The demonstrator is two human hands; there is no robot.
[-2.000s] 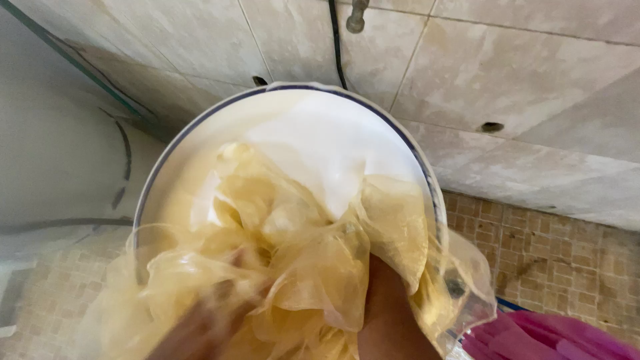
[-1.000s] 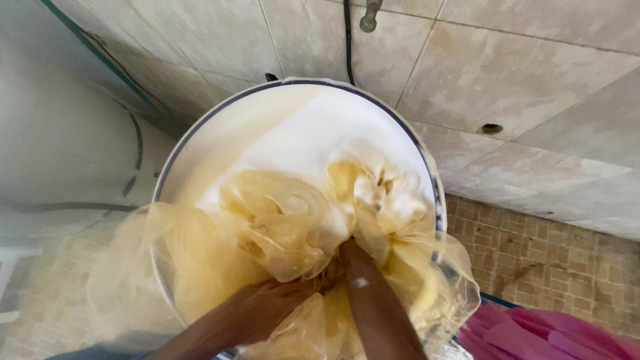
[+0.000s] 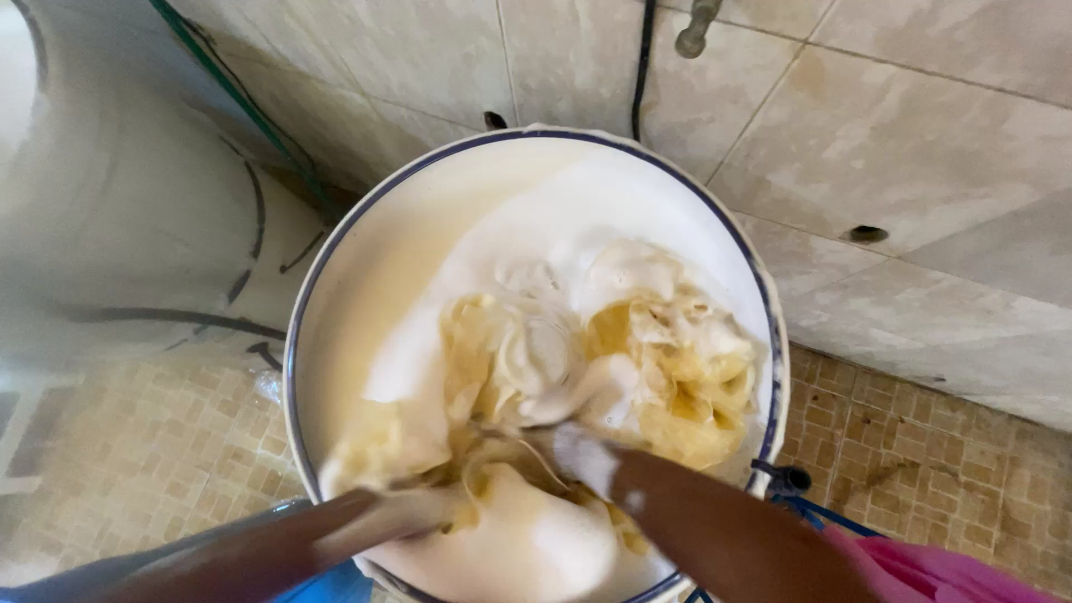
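A round white basin with a dark blue rim line (image 3: 536, 132) holds white foam (image 3: 586, 193) and a pale yellow, sheer fabric (image 3: 695, 402), crumpled and partly covered by suds. My left hand (image 3: 427, 502) reaches in from the lower left, its fingers blurred and hidden among the folds. From the lower right comes my right hand (image 3: 569, 452), foam on its wrist, its fingers also sunk in the fabric and suds. Whether either hand grips the cloth cannot be seen.
A tiled wall (image 3: 904, 142) with a metal tap (image 3: 697, 33) and a black cable (image 3: 643, 75) stands behind the basin. A large pale container (image 3: 126, 209) is at left. Pink cloth (image 3: 930, 569) lies lower right, near a black pipe end (image 3: 787, 479). The floor (image 3: 888, 452) has small brown tiles.
The yellow fabric, which hung over the basin's left and right edges earlier, is now bunched inside it among the foam. Both hands have stayed in the fabric.
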